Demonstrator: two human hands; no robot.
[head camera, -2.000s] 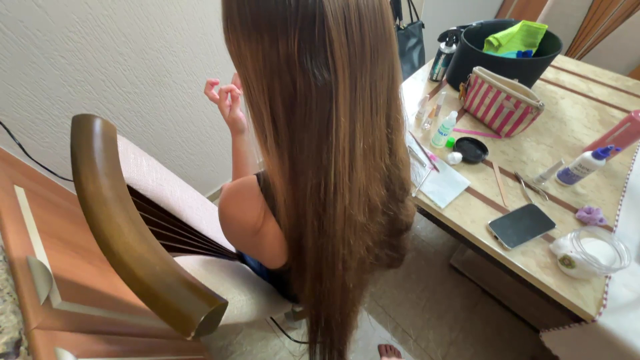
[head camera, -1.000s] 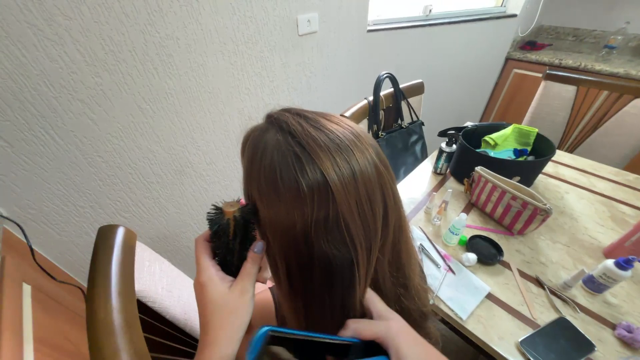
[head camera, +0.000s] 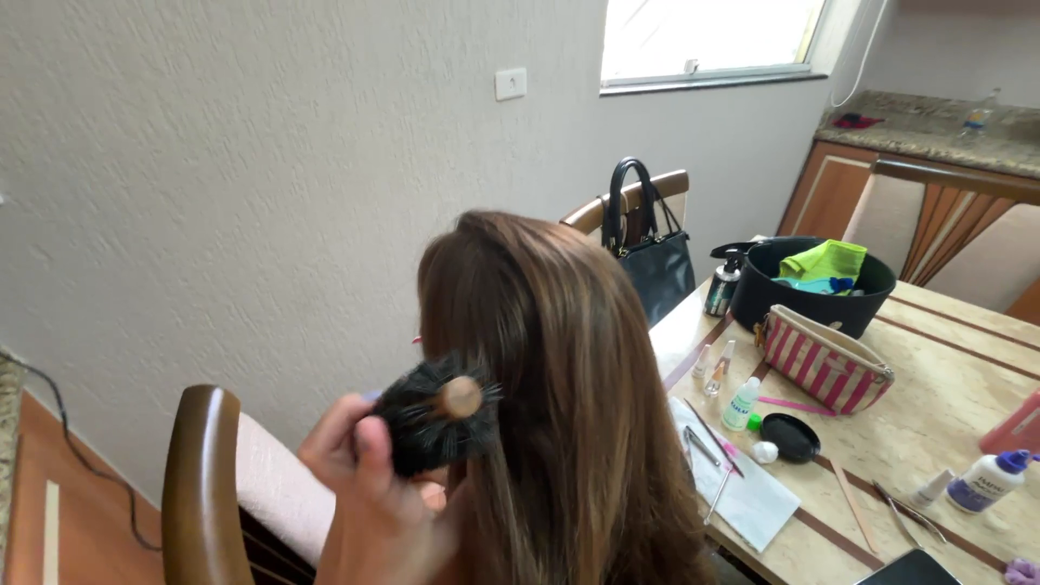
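A seated person with long brown hair (head camera: 581, 390) has their back to me. My left hand (head camera: 370, 487), partly blurred, is shut on a round hairbrush (head camera: 435, 414) with black bristles. The brush's rounded wooden end points toward me, and its bristles touch the hair on the left side of the head. Its handle is hidden. My right hand is out of the frame.
A wooden padded chair (head camera: 199, 487) stands at the left. On the marble table (head camera: 934, 349) at the right lie a black round container (head camera: 756, 301), a striped pouch (head camera: 825, 361), small bottles, nippers and a paper towel (head camera: 751, 496). A black handbag (head camera: 660, 272) hangs on a chair behind.
The view has tilted up since two seconds ago. My left hand came into view with the brush, which now lies against the hair. My right hand and a blue-edged phone, seen one second ago, have left the frame.
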